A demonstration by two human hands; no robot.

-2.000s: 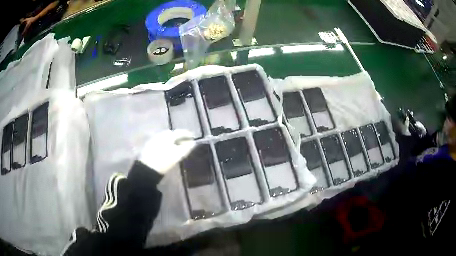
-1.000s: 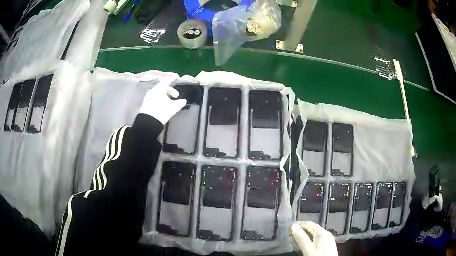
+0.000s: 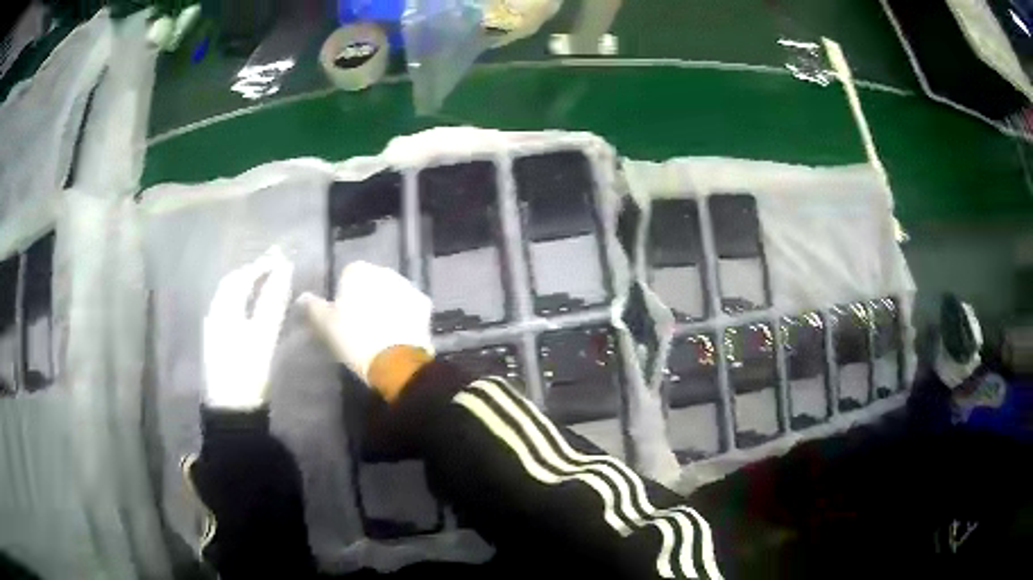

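My left hand (image 3: 244, 334), in an overexposed white glove, is over the bare left part of the white liner sheet (image 3: 204, 232). My right hand (image 3: 380, 315), also gloved, is just right of it and covers the lower part of a black phone middle frame (image 3: 368, 202). The fingertips point towards each other with a small gap. Glare hides whether either hand holds anything. More phone middle frames (image 3: 466, 232) lie in two rows to the right. My right sleeve covers parts of the lower row.
Another lined tray (image 3: 827, 244) with frames lies to the right, and more frames (image 3: 37, 317) lie at the far left. A tape roll (image 3: 353, 54) and a clear bag (image 3: 440, 51) are on the green bench behind. Another person's gloved hand (image 3: 958, 340) shows at the right.
My left hand has moved down and left from the upper-left frame. My right hand has crossed from the lower middle to beside it. The camera view has shifted.
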